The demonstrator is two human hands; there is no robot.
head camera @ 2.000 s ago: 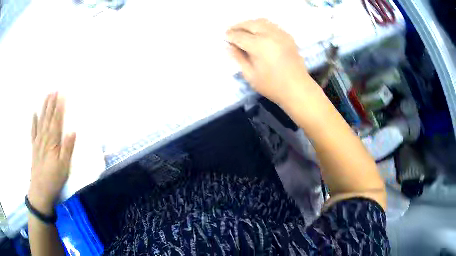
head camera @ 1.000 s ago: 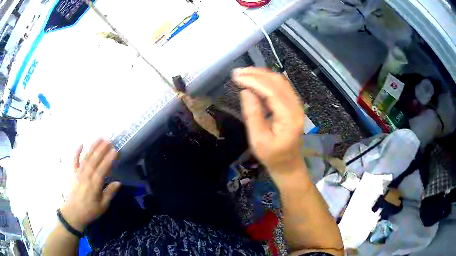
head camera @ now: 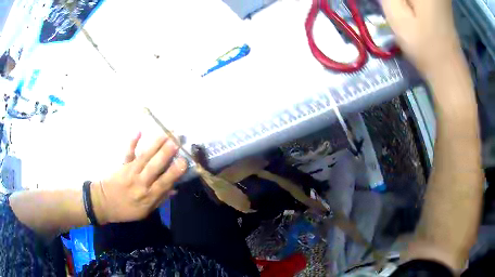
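My left hand (head camera: 141,181) lies at the table's front edge, fingers somewhat apart, palm down, beside the tan cord (head camera: 163,127); white cloth under it cannot be told from the overexposed white table (head camera: 260,81). My right hand (head camera: 415,24) is at the top right, cut off by the frame's edge, next to the red-handled scissors (head camera: 339,46). Its fingertips are out of the picture, so whether it holds anything cannot be seen. The scissors lie near the table's right end.
A blue tool, perhaps snips (head camera: 227,58), lies on the table. A printed ruler scale (head camera: 293,114) runs along the front edge. The machine's black control panel (head camera: 65,20) is at the top left. Tan strips (head camera: 228,192) hang over the edge. A blue crate (head camera: 81,246) is below left.
My right hand has moved up and right, from in front of the table to beside the scissors. My left hand now lies further right along the edge. The camera view has shifted, showing the scissors fully.
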